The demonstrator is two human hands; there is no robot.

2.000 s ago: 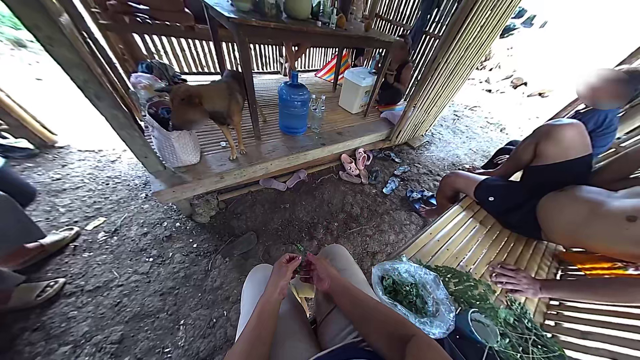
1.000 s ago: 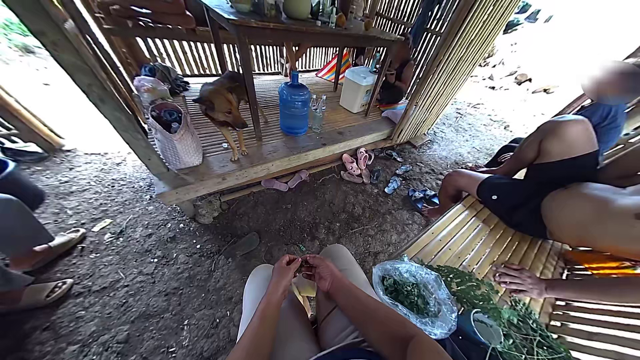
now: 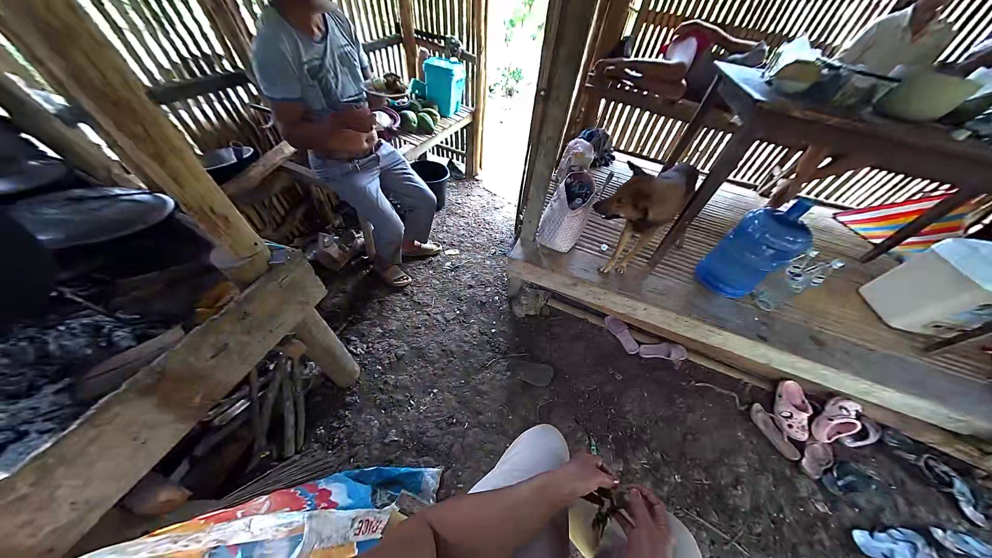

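Observation:
My left hand [image 3: 587, 474] is over my lap, its fingers closed on a small bit of leafy green stem [image 3: 601, 513]. Close beside it on the right, my right hand [image 3: 645, 518] has its fingertips at the same dark leafy bit. The two hands nearly touch between my knees. A small green tip [image 3: 593, 446] shows just above my left hand. Whether the right fingers grip the stem firmly is hard to make out.
A colourful woven sack [image 3: 310, 508] lies at lower left beside a wooden hearth frame [image 3: 178, 372]. A person [image 3: 333, 116] sits beyond. On the raised bamboo floor are a dog [image 3: 647, 201] and a blue water jug [image 3: 756, 246]; footwear [image 3: 814, 426] lies below its edge.
The view has swung left, bringing in the hearth, the sack and the seated person; the bag of leaves has left it. The dog's head, lowered a second ago, is raised. My hands remain together.

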